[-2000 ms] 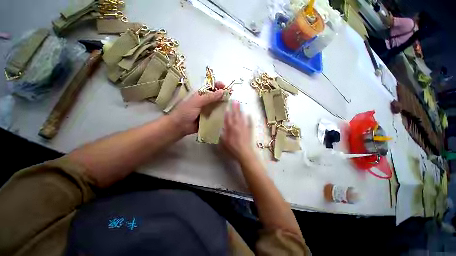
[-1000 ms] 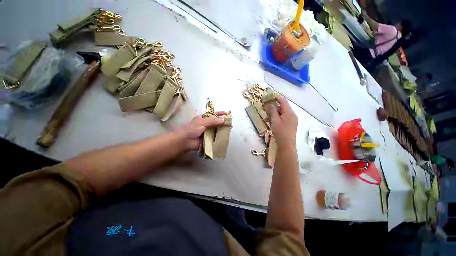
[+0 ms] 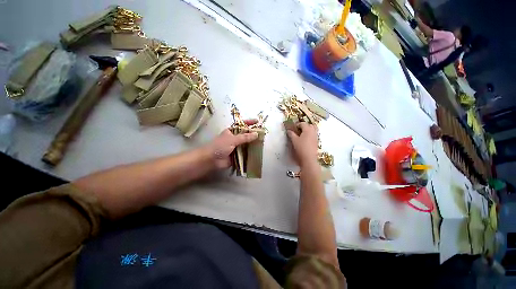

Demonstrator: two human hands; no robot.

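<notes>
My left hand (image 3: 229, 148) holds a small bunch of khaki strap tabs (image 3: 255, 155) with gold snap hooks at their upper ends, just above the tabletop. My right hand (image 3: 304, 142) is on a smaller pile of tabs (image 3: 315, 109) to the right, its fingertips on a tab; whether it grips one is hard to tell. Gold hooks (image 3: 325, 159) show beside my right wrist. A large fanned heap of tabs (image 3: 164, 93) lies left of my left hand. Another bunch (image 3: 90, 25) lies at the far left.
A hammer (image 3: 79, 115) and a plastic-wrapped bundle (image 3: 48, 84) lie left. A blue tray (image 3: 323, 76) with an orange pot (image 3: 334, 49) stands at the back. A red bag (image 3: 399, 163), black object (image 3: 366, 165) and small jar (image 3: 378, 228) lie right. A person in pink (image 3: 441, 46) is beyond.
My right hand has moved from beside the left-hand bunch to the right pile, then slightly lower over it. The tabs in my left hand have changed from a flat stack to a fanned bunch.
</notes>
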